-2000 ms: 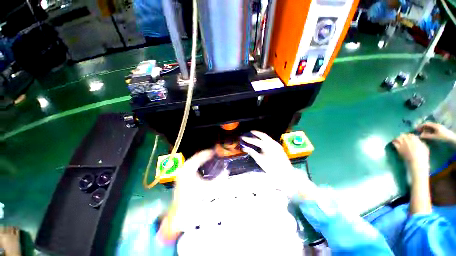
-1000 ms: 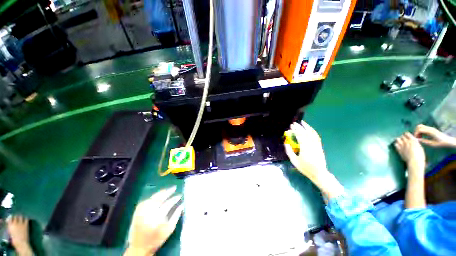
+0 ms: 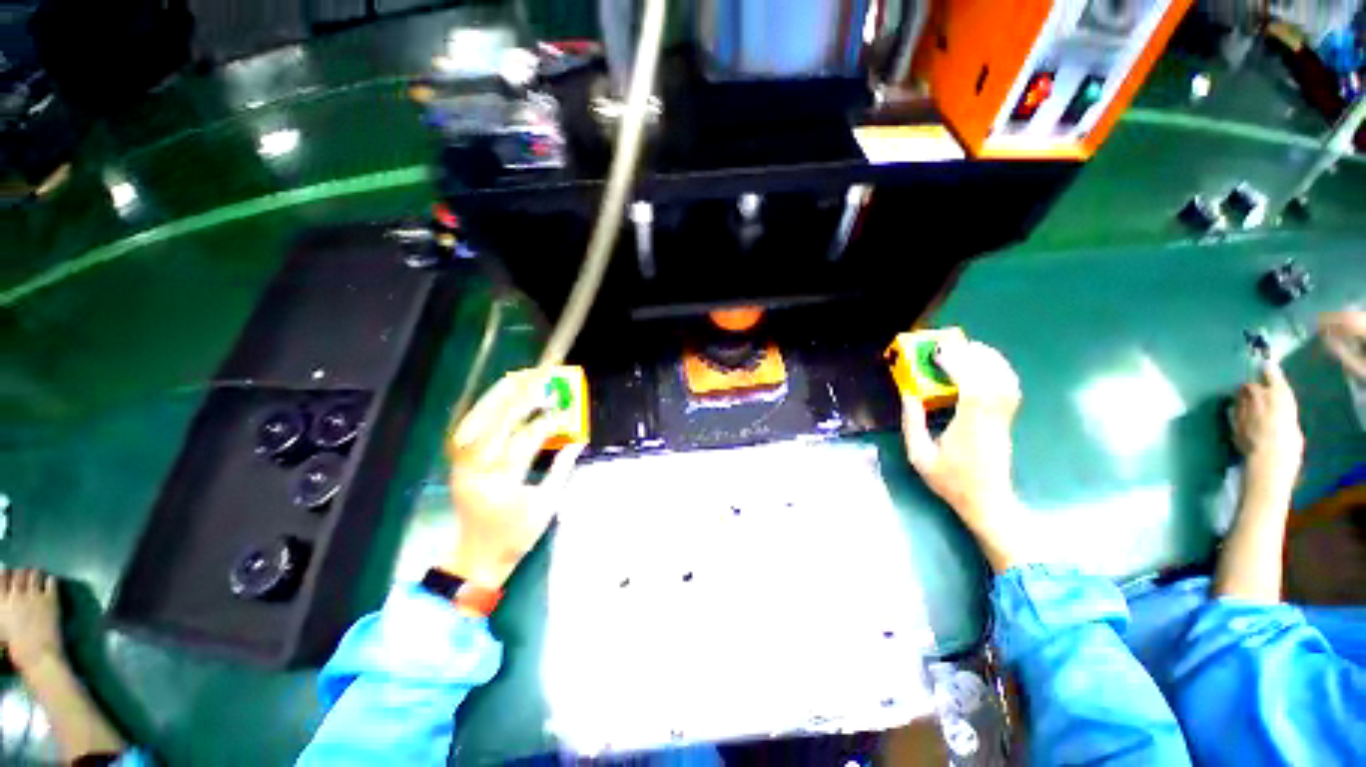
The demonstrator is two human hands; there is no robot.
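Note:
My left hand (image 3: 507, 465) is on the left yellow button box (image 3: 575, 427), fingers at its green button and thumb at its lower edge. My right hand (image 3: 966, 435) grips the right yellow button box (image 3: 908, 370) the same way, fingers over the green button. Between them, a round black part (image 3: 734, 354) sits on the orange press nest (image 3: 737, 375), close under the small orange press head (image 3: 736, 318). The white work sheet (image 3: 734, 644) lies in front of the press with several tiny dark parts on it.
A long black tray (image 3: 195, 517) at left holds several round black parts (image 3: 264, 567). A tan hose (image 3: 607, 225) hangs before the press. The orange control box (image 3: 989, 75) stands behind at right. Other people's hands (image 3: 1270, 427) are at both edges.
My left hand has moved up from beside the sheet onto the left button box. My right hand stays at the right box. The view has shifted, so the press frame appears higher.

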